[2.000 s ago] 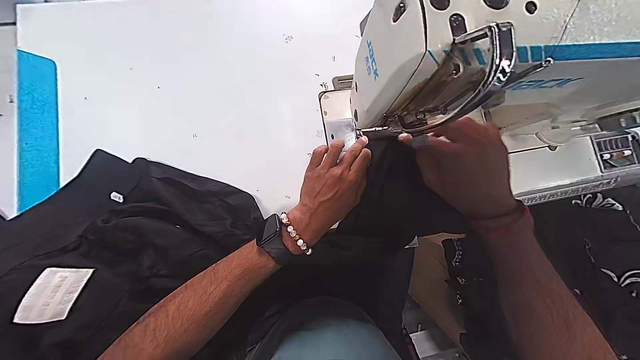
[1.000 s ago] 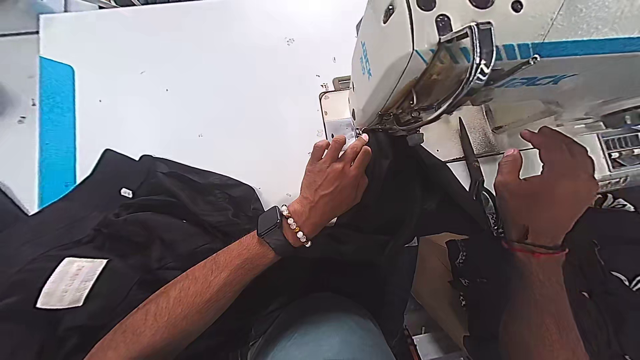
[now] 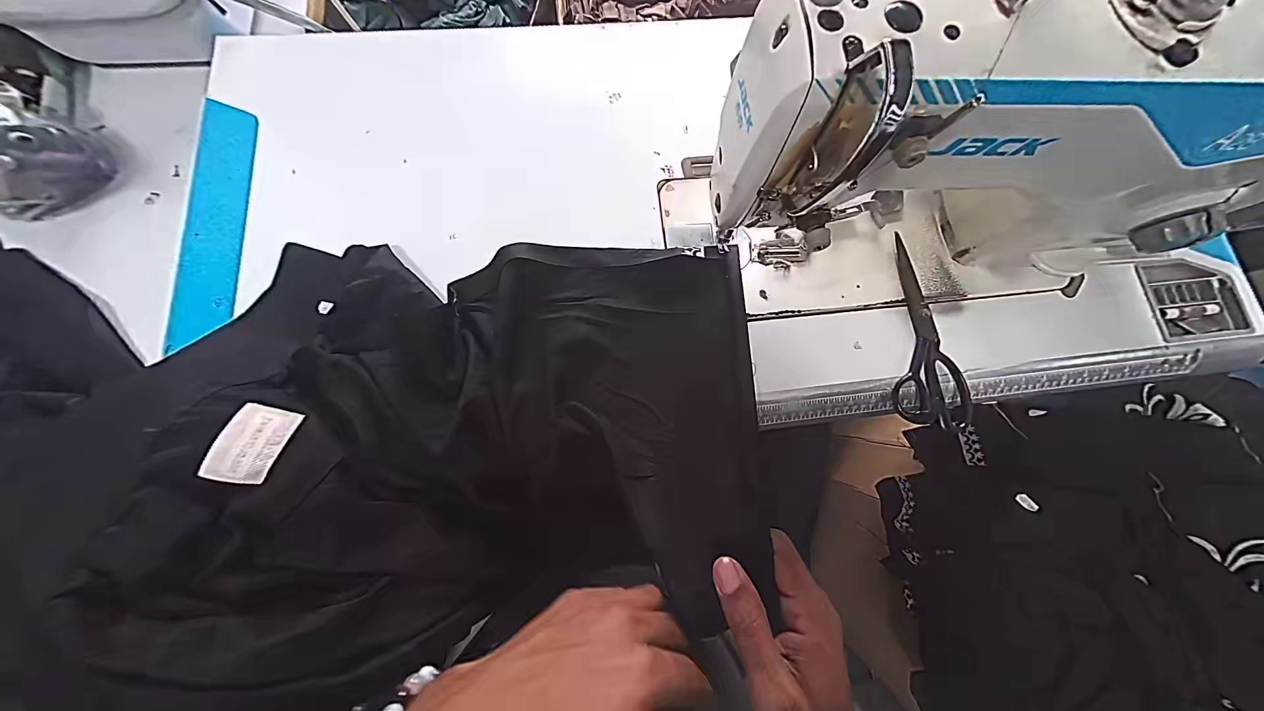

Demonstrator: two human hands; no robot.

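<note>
A black garment point(image 3: 592, 395) lies across the white table, its top right corner beside the needle area of a Jack sewing machine point(image 3: 987, 138). At the lower middle, my left hand point(image 3: 583, 652) is closed on the garment's near part, its fingertips partly hidden. My right hand point(image 3: 790, 632) pinches the garment's lower right edge, thumb on top. A white label point(image 3: 251, 443) with writing shows on the black cloth at the left. Black-handled scissors point(image 3: 926, 346) rest on the machine bed, blades pointing away, to the right of the garment.
A ruler strip point(image 3: 978, 385) runs along the table's front edge. More black cloth with white patterning point(image 3: 1076, 553) lies at the lower right. A small compartment point(image 3: 1195, 304) is set into the table at the right. A blue strip point(image 3: 212, 222) marks the table's left side.
Both hands have moved from the machine area down toward the body and now hold the garment's near part. The cloth is stretched out flatter. The scissors' handles now show fully.
</note>
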